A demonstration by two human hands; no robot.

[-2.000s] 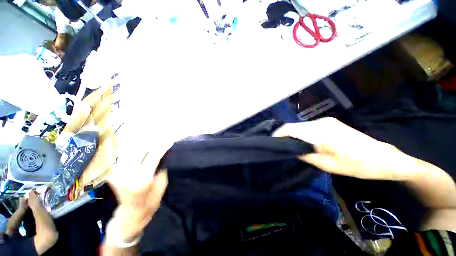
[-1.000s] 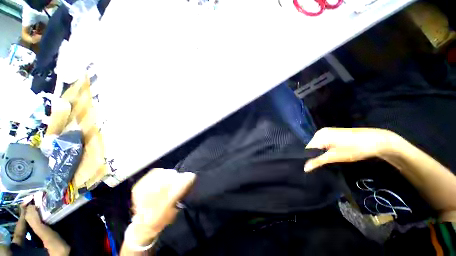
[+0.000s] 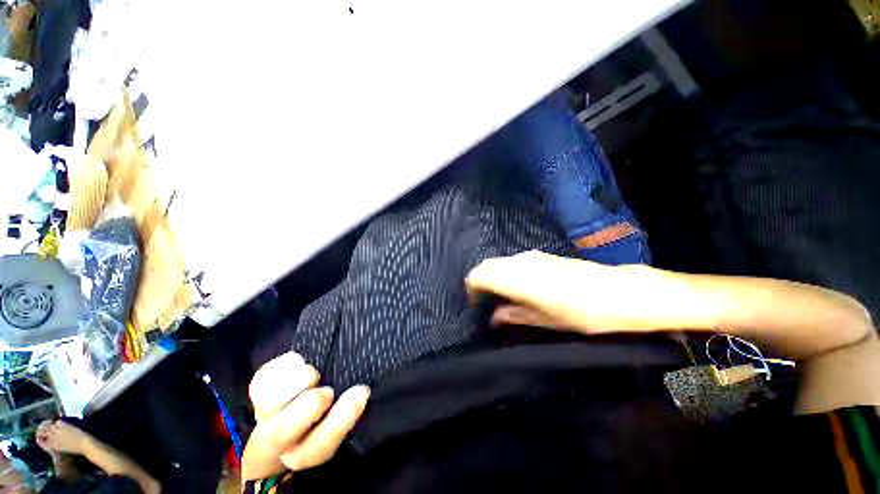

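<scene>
A black fabric piece (image 3: 400, 280) with a striped, dotted mesh face lies spread over the wearer's lap, below the table edge. A plain black fold runs along its near side. My left hand (image 3: 299, 415) is at the fabric's lower left edge, its fingers curled on it; the fingertips are partly hidden. My right hand (image 3: 550, 289) reaches in from the right and lies over the fabric's right part, fingers bent downward; whether it pinches the cloth cannot be told.
The white table (image 3: 318, 125) spans the top, its edge slanting above the lap. Cardboard (image 3: 159, 260), a plastic-wrapped dark item (image 3: 111, 275) and a grey box with a round grille (image 3: 29, 301) are at left. Another person's hand (image 3: 63, 439) shows lower left. Dark ribbed cloth (image 3: 801, 193) lies right.
The fabric has gone from a stretched, folded band between my hands to lying spread on the lap, mesh face showing. My right hand has moved left over it. The red scissors have left the view.
</scene>
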